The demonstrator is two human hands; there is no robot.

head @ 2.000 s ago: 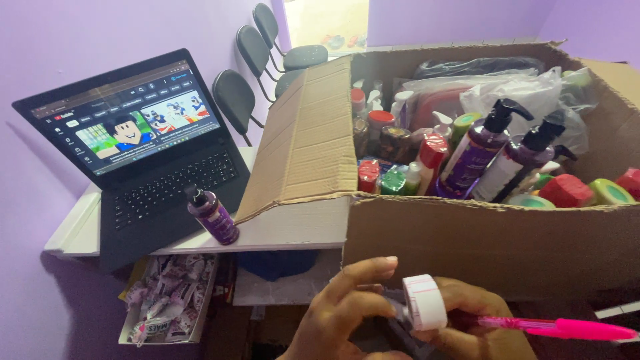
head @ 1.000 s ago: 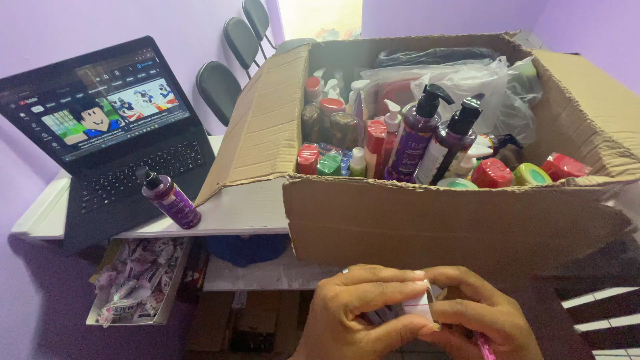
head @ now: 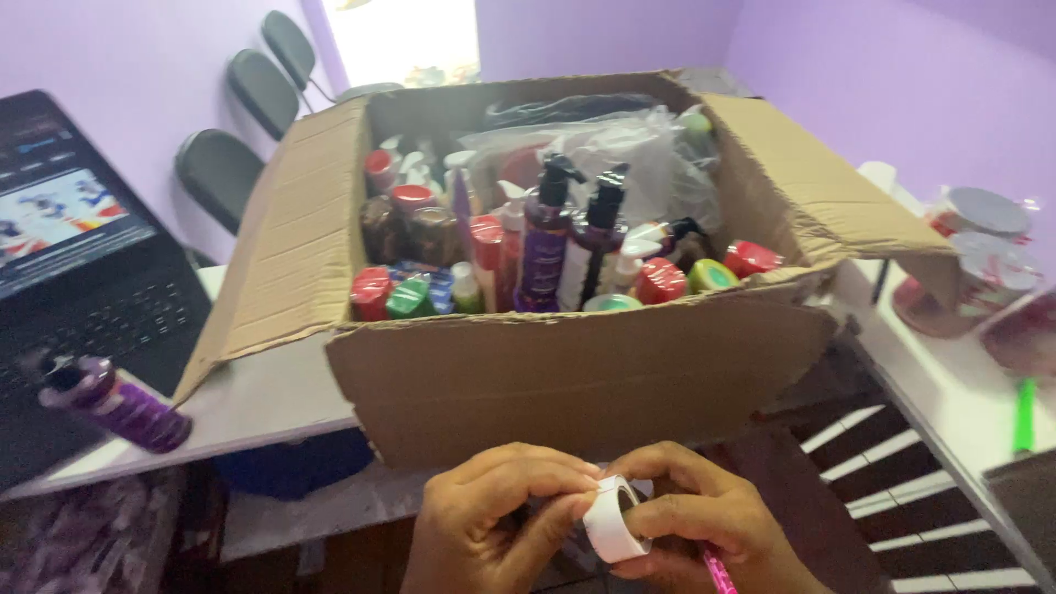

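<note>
Both hands are close together at the bottom centre, below the front flap of the cardboard box. My right hand (head: pixel 701 520) grips a small roll of white labels (head: pixel 610 528) from its right side, with fingers at the core. A pink pen (head: pixel 718 571) sticks out low from under the same hand. The fingertips of my left hand (head: pixel 511 511) pinch the roll's upper left edge. The open cardboard box (head: pixel 577 371) holds pump bottles, among them a purple one (head: pixel 543 247), and several wrapped red and green items.
A laptop (head: pixel 99 305) stands on the white table (head: pixel 289 396) at the left, with a purple pump bottle (head: pixel 124 408) near the table's edge. Lidded tubs (head: pixel 990 264) and a green item (head: pixel 1024 417) are at the right. Dark chairs (head: pixel 219 177) stand behind, along the wall.
The view has shifted right, bringing in the tubs at the right. The pink pen, fully seen two seconds ago, now points downward, largely hidden by my right hand. Both hands stay at the roll.
</note>
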